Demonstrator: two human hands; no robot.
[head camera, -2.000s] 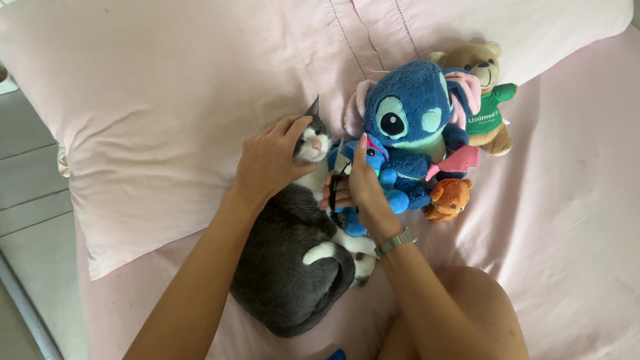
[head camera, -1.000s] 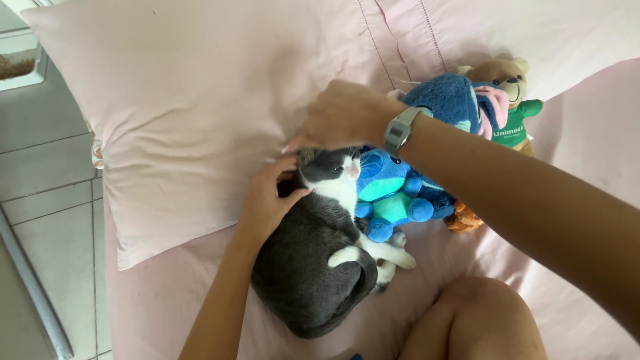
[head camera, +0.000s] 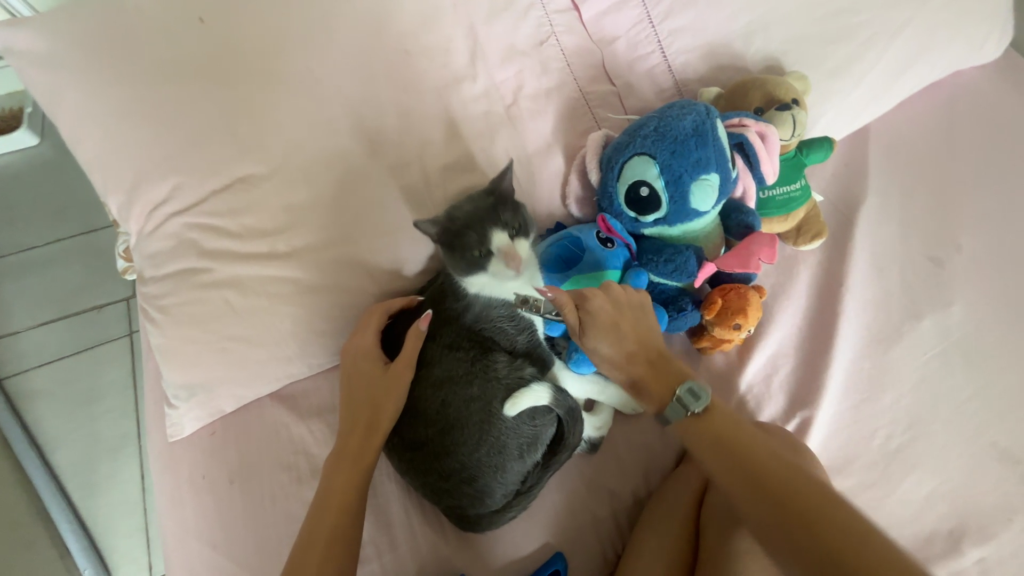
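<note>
A gray and white cat lies curled on its side on the pink bedsheet, head raised and facing the plush toys. My left hand rests against its back and shoulder, fingers apart. In my right hand, which wears a wristwatch, is a small metal tool, perhaps a nail clipper, held by the cat's chest. Just behind that hand sits a small blue plush toy. A larger blue plush toy with pink ears is beside it.
A teddy bear in a green shirt and a small orange plush bear lie at the right. A pink pillow is behind the cat. The bed's left edge borders a tiled floor. A blue object shows at the bottom edge.
My right hand, above the cat's head a second ago, is now down by its chest. My left hand has moved from the cat's head to its back. The cat's head is uncovered.
</note>
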